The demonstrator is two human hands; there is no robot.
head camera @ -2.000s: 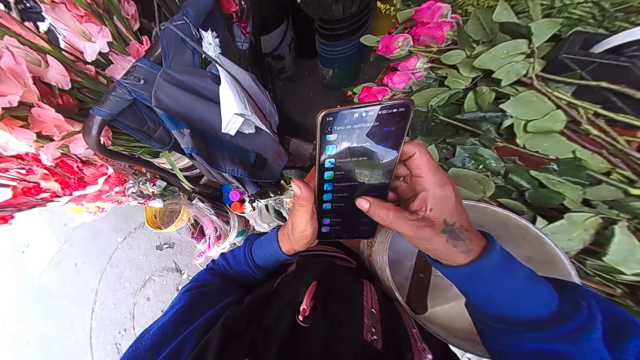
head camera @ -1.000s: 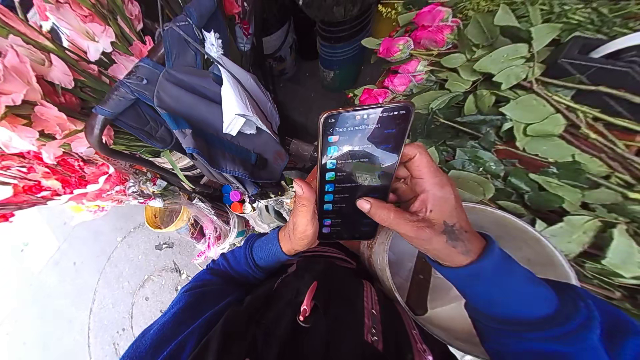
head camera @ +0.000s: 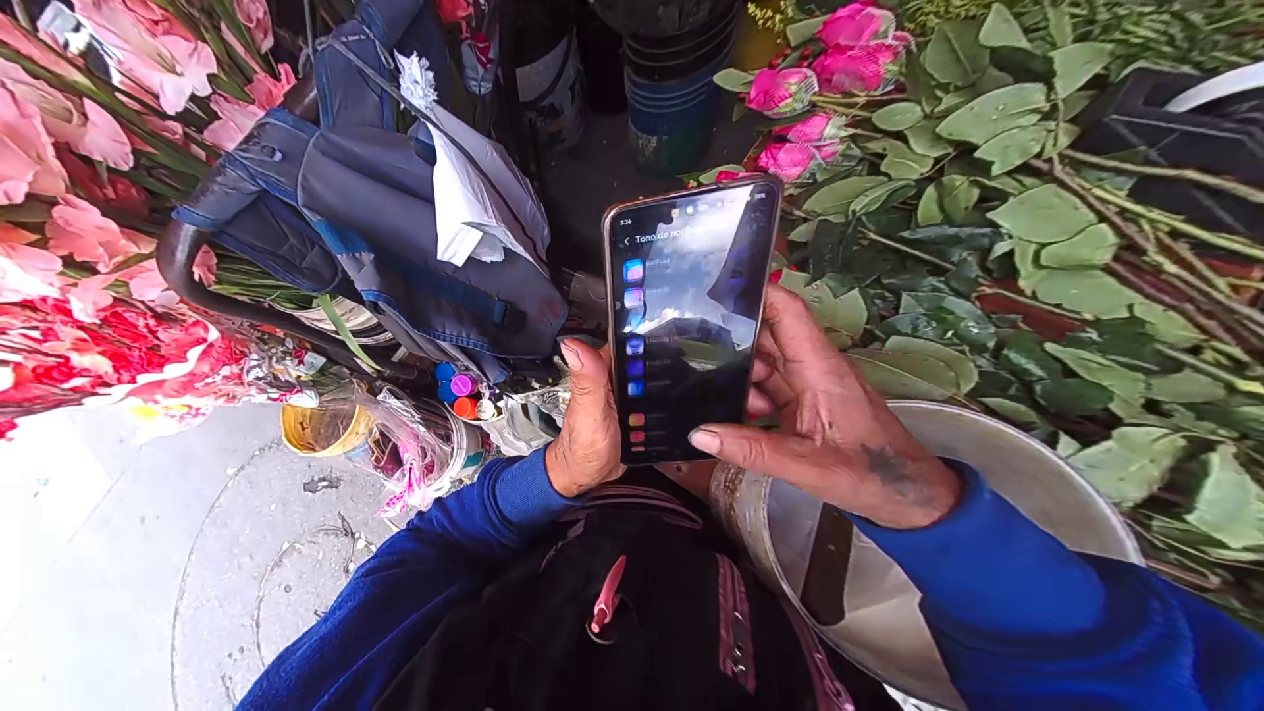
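A dark smartphone [head camera: 691, 326] is held upright at the middle of the view, its lit screen facing me and showing a list of small colored icons under reflections. My left hand [head camera: 590, 420] grips its lower left edge, the thumb along the side and the other fingers hidden behind. On the right, my right hand [head camera: 829, 425] supports the phone's edge with its fingers, while its thumb lies over the lower right corner of the screen.
Below my right forearm stands a large round metal pot [head camera: 1047, 444]. Leafy rose stems [head camera: 1047, 217] with pink roses [head camera: 854, 49] lie at right. A dark blue backpack [head camera: 395, 207] with white paper, pink gladioli [head camera: 89, 128], a yellow container [head camera: 321, 430] and stacked buckets [head camera: 676, 99] surround me.
The list on the phone's screen shows different icons than before, and the reflection on it has changed. My right thumb has shifted slightly on the screen.
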